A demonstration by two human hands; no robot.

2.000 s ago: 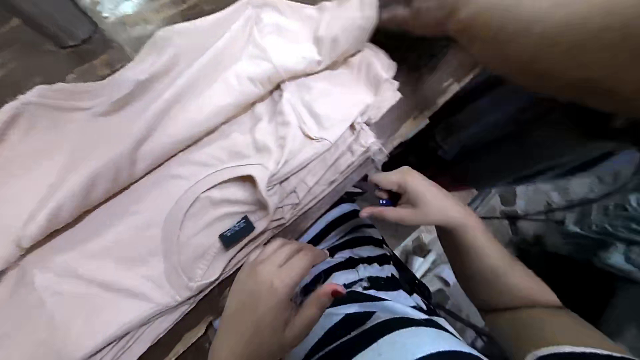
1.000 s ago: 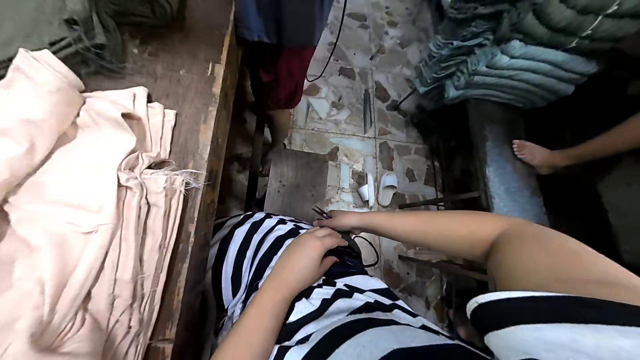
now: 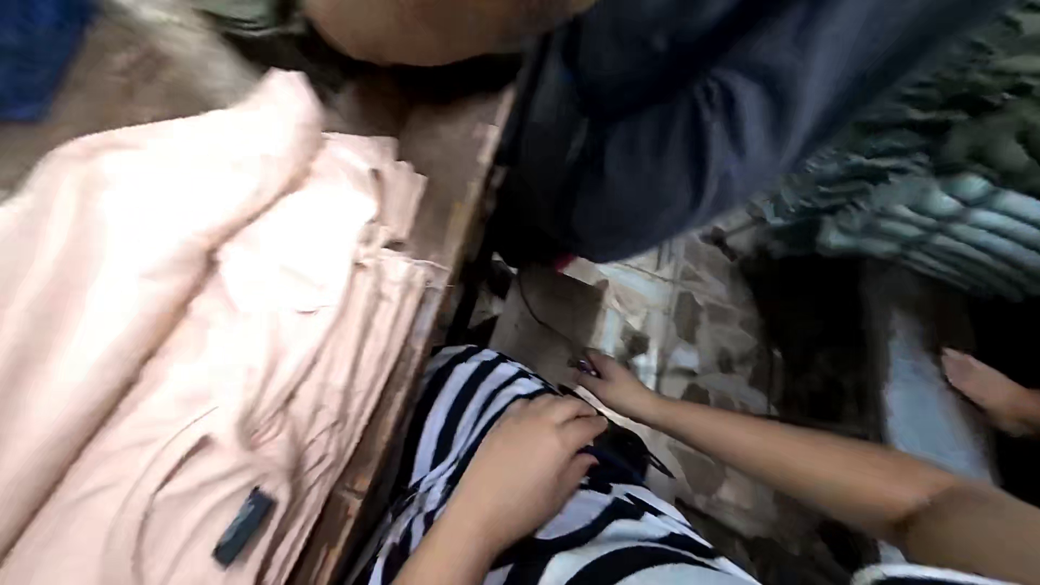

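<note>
My left hand [image 3: 536, 459] rests palm down on the striped black-and-white cloth [image 3: 459, 406] over my lap, fingers together and slightly bent. Farther forward and to the right, my right hand [image 3: 619, 383] closes on a small dark tool, too blurred to name, at its fingertips. A thin dark cord runs near that hand. To the left, a stack of pale pink shirts [image 3: 268, 357] lies on a worn wooden table, its layered edges facing my lap. A dark neck label [image 3: 244, 526] shows inside the collar of the top shirt. Neither hand touches the shirts.
The wooden table's edge [image 3: 394, 439] runs beside my lap. Another person's arm [image 3: 447, 28] and dark clothing [image 3: 682, 154] are close ahead. Stacked green-grey garments [image 3: 951, 227] lie at the upper right. A bare foot [image 3: 987, 390] rests at the far right, beyond the patterned tile floor [image 3: 703, 325].
The view swings from the shirts to the floor and partly back. The other person's arm and dark clothing now fill the top. My right hand has moved away from my left, which it was beside one second ago.
</note>
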